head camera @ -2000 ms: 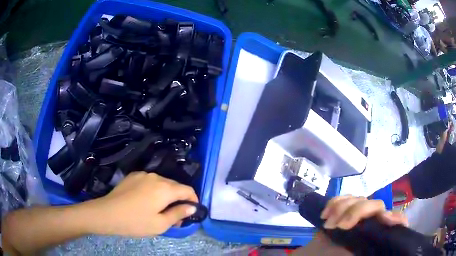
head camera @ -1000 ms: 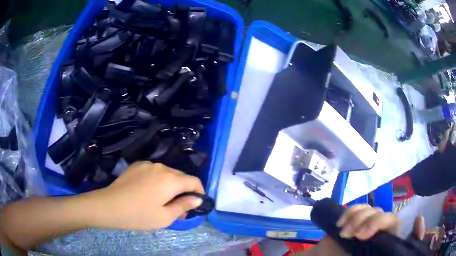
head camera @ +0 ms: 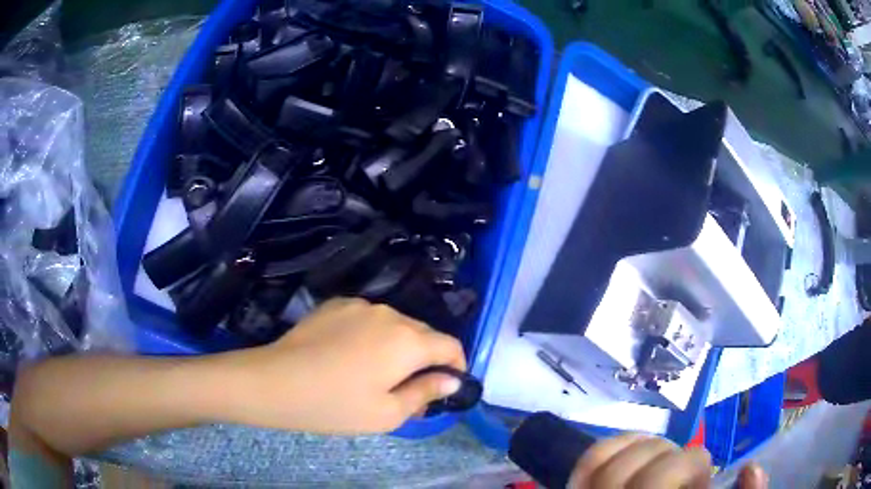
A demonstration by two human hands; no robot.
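My left hand (head camera: 358,368) holds a black headband arm piece (head camera: 456,392) between thumb and fingers, over the near right corner of the blue parts bin (head camera: 528,205). The bin is heaped with glossy black arm pieces (head camera: 253,201). My right hand (head camera: 649,466) grips the thick black electric screwdriver (head camera: 549,444) at the bottom edge, partly cut off. Its front end points up-left towards the held piece, and the two are apart; no bit tip shows clearly. The white screw feeder (head camera: 731,277) with its dark flap stands to the right in the feeder tray (head camera: 549,277).
A crinkled clear bag (head camera: 48,181) with dark parts lies left of the bin. A thin dark rod (head camera: 562,371) lies on the white lining by the feeder. Black headbands (head camera: 827,239) lie beyond. Another person's dark sleeve (head camera: 848,368) is at the right edge.
The screwdriver has moved left, away from the feeder's metal front towards the held piece. The left hand still holds the piece. The whole view has shifted, with the bins now farther right.
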